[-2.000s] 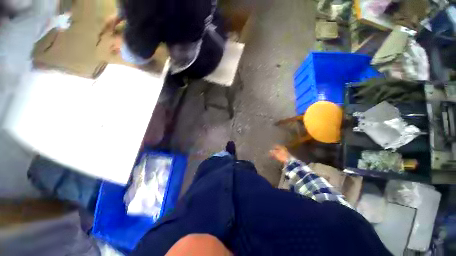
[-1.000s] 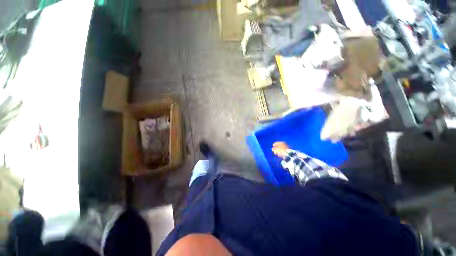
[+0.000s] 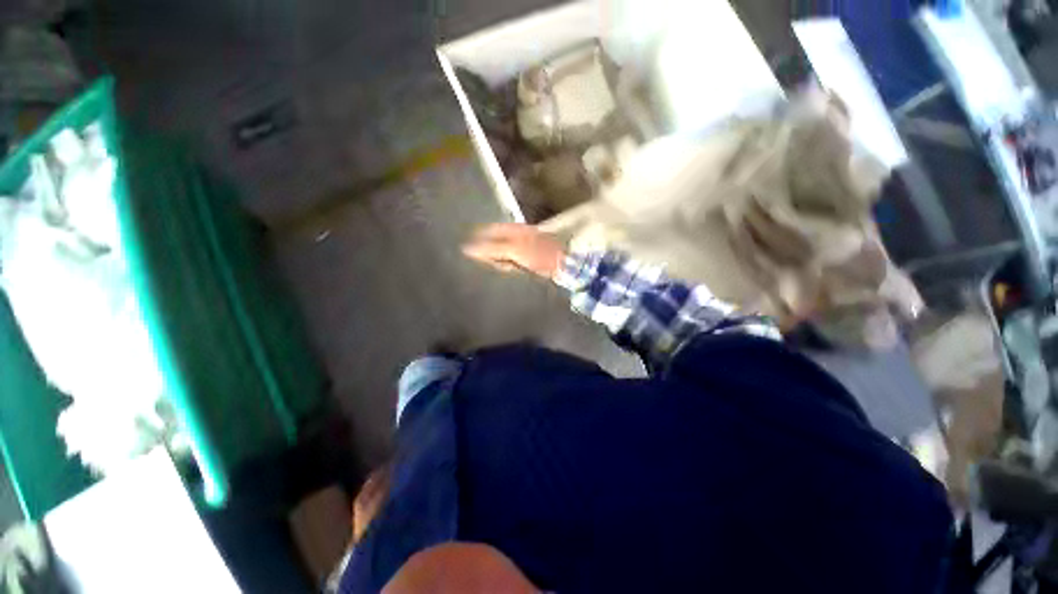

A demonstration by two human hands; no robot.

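Note:
My right hand (image 3: pixel 516 247), in a plaid sleeve, is stretched forward with its fingers extended, slightly blurred, with nothing seen in it. It is beside the left wall of a large white-walled bin (image 3: pixel 482 145) with tan-grey pieces inside. A heap of tan-grey cut pieces (image 3: pixel 743 215) lies to the right of my hand. My left hand (image 3: pixel 368 501) shows only in part at the lower left, beside my dark blue clothing; its fingers are too hidden to read.
A green-rimmed bin (image 3: pixel 151 313) at left holds a bright white heap (image 3: pixel 70 267). A white surface (image 3: pixel 139 528) stands below it. Grey floor (image 3: pixel 383 267) with a yellow line lies ahead. Cluttered tables (image 3: pixel 975 151) stand at right.
The view has moved along the aisle. The blue crate and cardboard box have left the view; the green-rimmed bin and white-walled bin have come in. My left hand now shows partly.

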